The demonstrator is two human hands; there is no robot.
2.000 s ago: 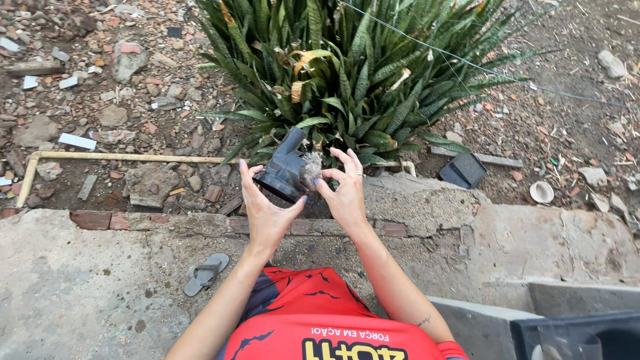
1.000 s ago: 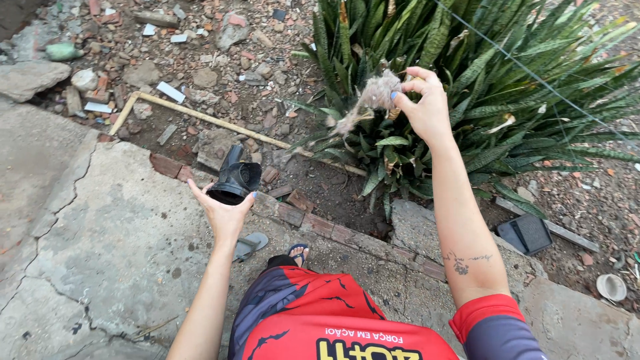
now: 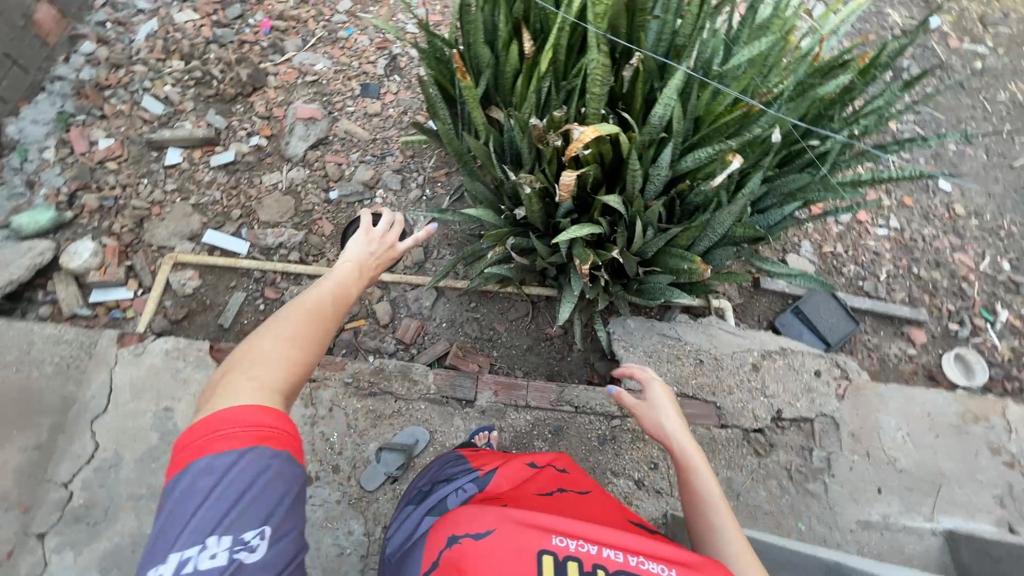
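My left hand (image 3: 384, 244) reaches forward over the rubble, its fingers on a round black plastic part (image 3: 350, 230) that the hand mostly hides. Whether the fingers grip the part or only touch it is hard to tell, though they curl over its rim. My right hand (image 3: 652, 400) is above the brick edging near the broken concrete, fingers apart, with nothing in it. Between and beyond the hands grows a large clump of snake plant (image 3: 600, 184) with some dried leaves.
A yellowish plastic pipe (image 3: 304, 269) runs along the dirt. A grey flip-flop (image 3: 394, 458) lies on the cracked concrete. At right are a black plastic tray (image 3: 818, 320), a wooden strip (image 3: 880, 308) and a round whitish dish (image 3: 965, 367). A thin wire (image 3: 680, 68) crosses above the plant.
My left hand has moved forward over the rubble with the black part. My right hand has come back from the plant, and the grey fibrous clump it held one second ago is gone from it.
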